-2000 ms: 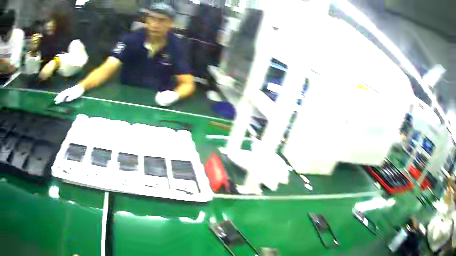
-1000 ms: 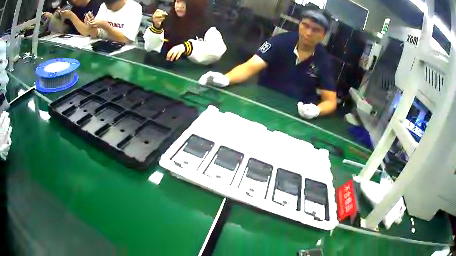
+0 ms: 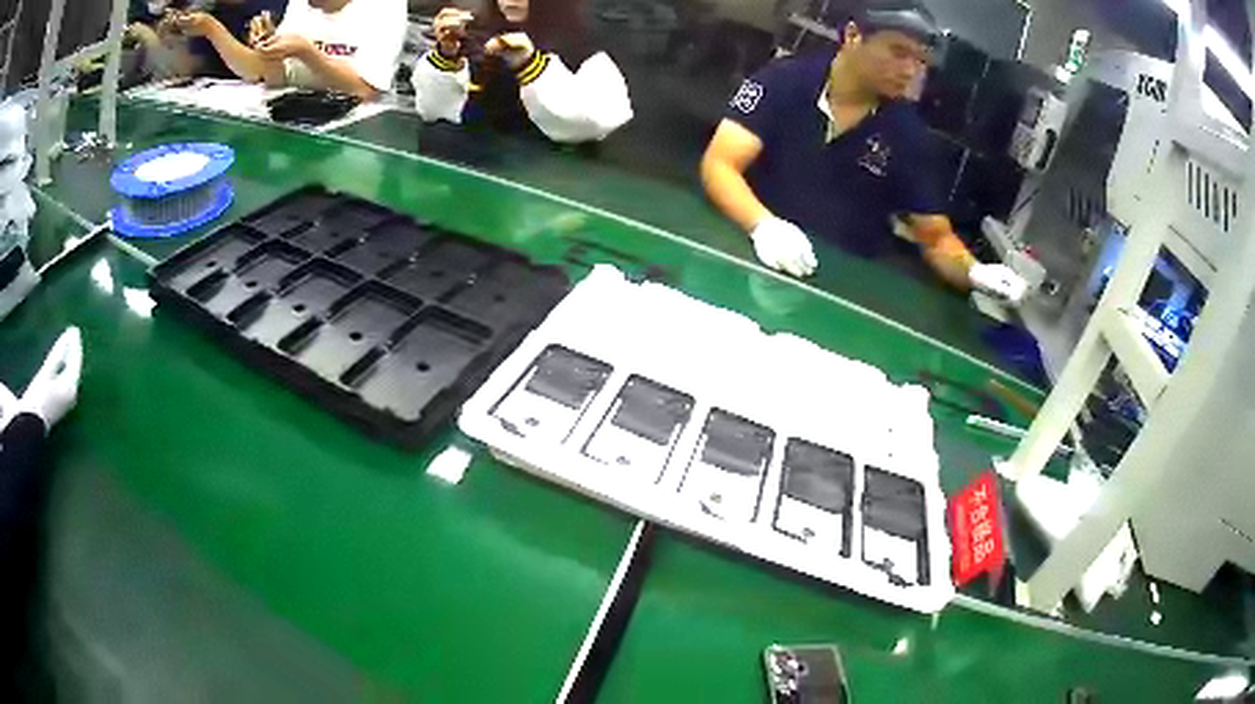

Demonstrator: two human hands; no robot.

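Observation:
Neither of my hands can be made out as mine. A phone-sized dark part (image 3: 807,675) with a shiny rim lies on the green surface, cut off by the bottom edge. Behind it is a large white blister tray (image 3: 771,351) with a wavy edge and a row of several dark phone-shaped pockets. A black blister tray (image 3: 282,327) with two rows of empty pockets is left of the white tray. A long dark strip (image 3: 603,619) with a pale edge runs from below the white tray to the bottom edge.
A white-gloved hand (image 3: 52,381) with a dark sleeve, seemingly another person's, is at the left edge. A blue spool (image 3: 172,190) is far left. A red sign (image 3: 976,528) stands beside a white stand (image 3: 1094,426). Several people sit opposite.
The view has swung left and down. The person opposite has moved both gloved hands to the right. The gloved hand has appeared at the left edge, and more of the phone-sized part shows.

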